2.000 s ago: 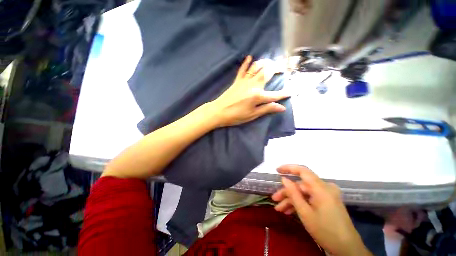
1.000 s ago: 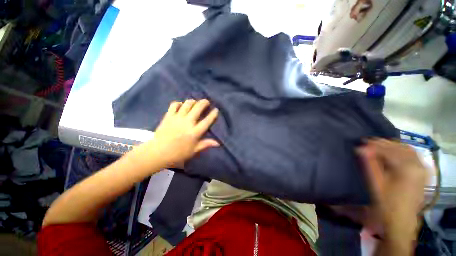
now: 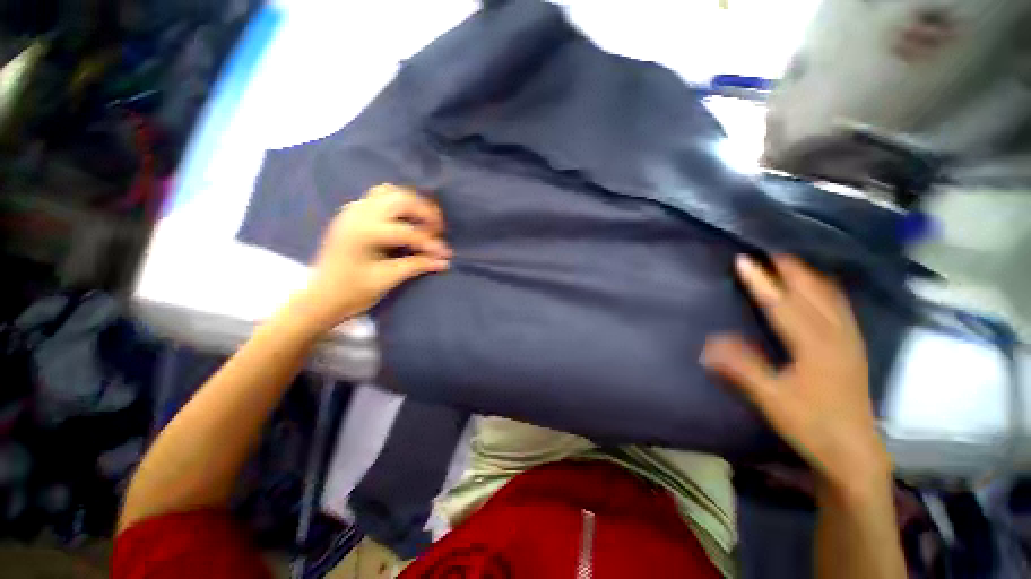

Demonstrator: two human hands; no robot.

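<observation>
A dark grey-navy garment panel point(image 3: 565, 328) lies spread across the front of the white machine table, with its front part hanging over the table edge towards my lap. My left hand point(image 3: 379, 249) pinches the panel's cloth near its left part, fingertips together. My right hand point(image 3: 803, 351) rests on the right part of the panel with thumb and fingers apart; it is blurred. A raised edge or fold runs across the panel between the hands. The needle area is blurred and I cannot make out the needle.
The white machine head point(image 3: 904, 68) stands at the upper right, with a blue knob point(image 3: 918, 226) below it. The white table point(image 3: 328, 85) has blue tape on its left edge. Dark fabric heaps point(image 3: 68, 362) lie at the left. A dark strip point(image 3: 409, 464) hangs below the table edge.
The panel was under the machine foot; it now lies spread across the table front. My left hand moved left and now pinches cloth. My right hand came up from the table edge onto the panel's right part.
</observation>
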